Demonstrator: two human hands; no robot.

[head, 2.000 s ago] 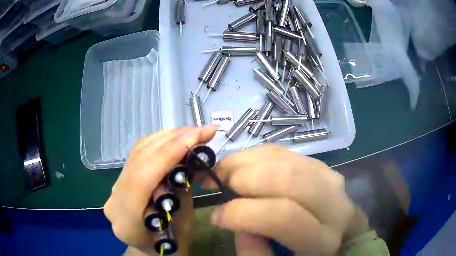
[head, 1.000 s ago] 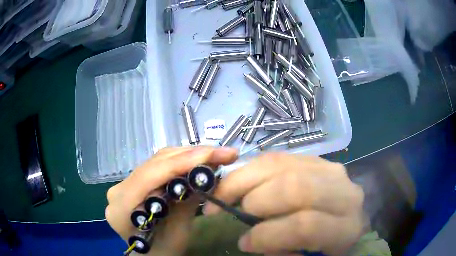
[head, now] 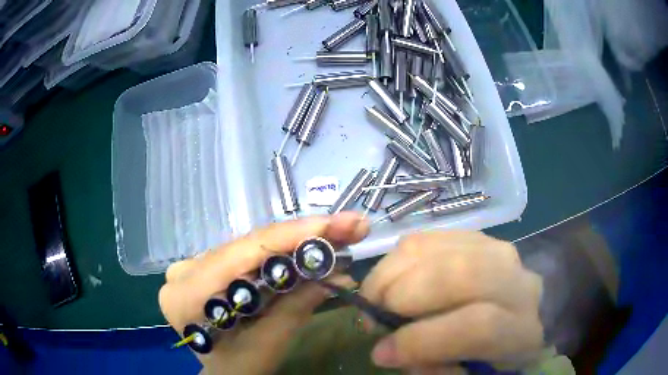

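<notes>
My left hand [head: 249, 256] holds several metal cylinders [head: 244, 296] in a slanting row. Their black-ringed ends with white centres face me, and some show yellow-green tips. My right hand [head: 458, 293] holds a dark thin tool [head: 366, 307] whose pointed end lies at the rightmost cylinder, just under its rim. A blue part of the tool shows below my right hand. The white tray [head: 333, 139] lies beyond my hands with many loose cylinders, mostly at its right side, and a small white label.
A clear box [head: 130, 183] with white ribbed padding stands left of the tray. A black slab [head: 53, 238] lies farther left. Clear boxes [head: 110, 33] are piled at the upper left. Clear plastic bags [head: 586, 66] and a clear container lie to the right of the tray.
My right hand has shifted slightly right and down, with more of the tool showing. The cylinders in my left hand have fanned out into a flatter slanting row.
</notes>
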